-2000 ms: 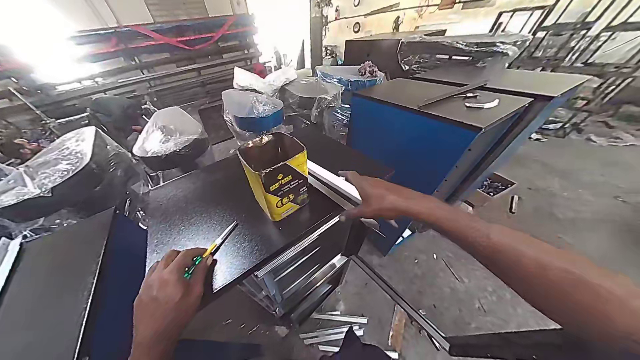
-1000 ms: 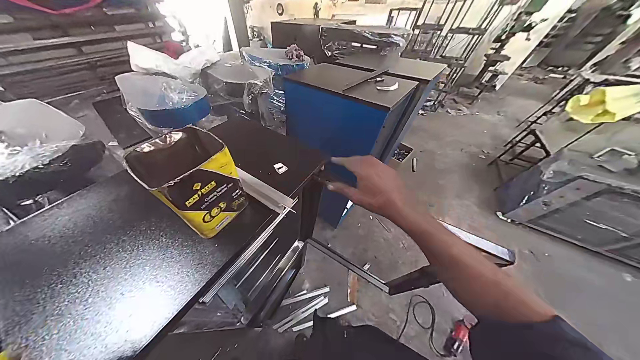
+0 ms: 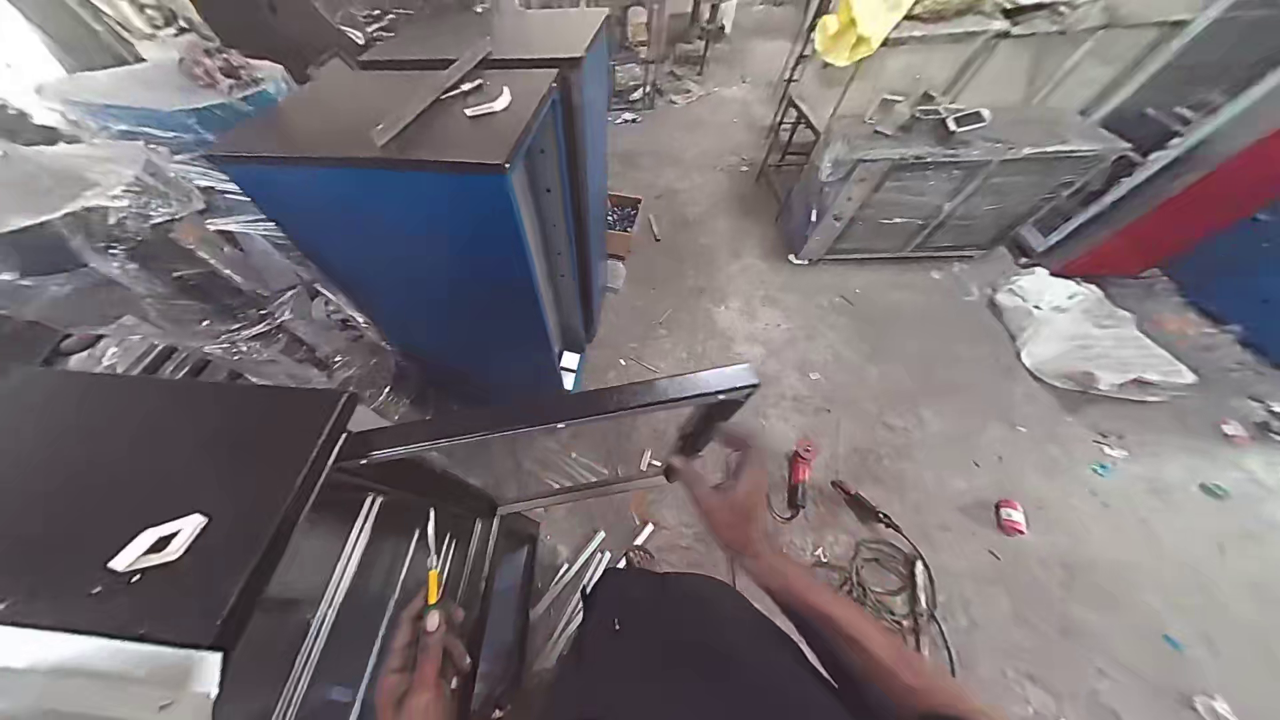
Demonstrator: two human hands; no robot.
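My left hand [image 3: 425, 655], low in the view, holds a small tool with a yellow and green handle [image 3: 433, 588] and a pale, narrow tip pointing up. My right hand [image 3: 722, 490] is blurred at the outer end of an open dark door frame [image 3: 560, 415], its fingers at the frame's edge; whether they grip it cannot be told. The door frame juts out from a dark cabinet, whose black top [image 3: 160, 430] is at the left. On that top lies a white plate with a cut-out [image 3: 158, 543]. Metal strips [image 3: 335, 600] show inside the cabinet, beside my left hand.
A blue cabinet [image 3: 400, 260] stands beyond the door frame. On the floor lie a red power tool [image 3: 801, 475], coiled cable [image 3: 885, 590], metal offcuts [image 3: 575, 600], a red roll [image 3: 1011, 517] and plastic sheeting [image 3: 1085, 335]. A wrapped cabinet [image 3: 900, 205] stands farther back.
The view has swung right and down. My right hand, earlier at the cabinet top's edge, is now at the outer end of the door frame. The yellow tin has left the view.
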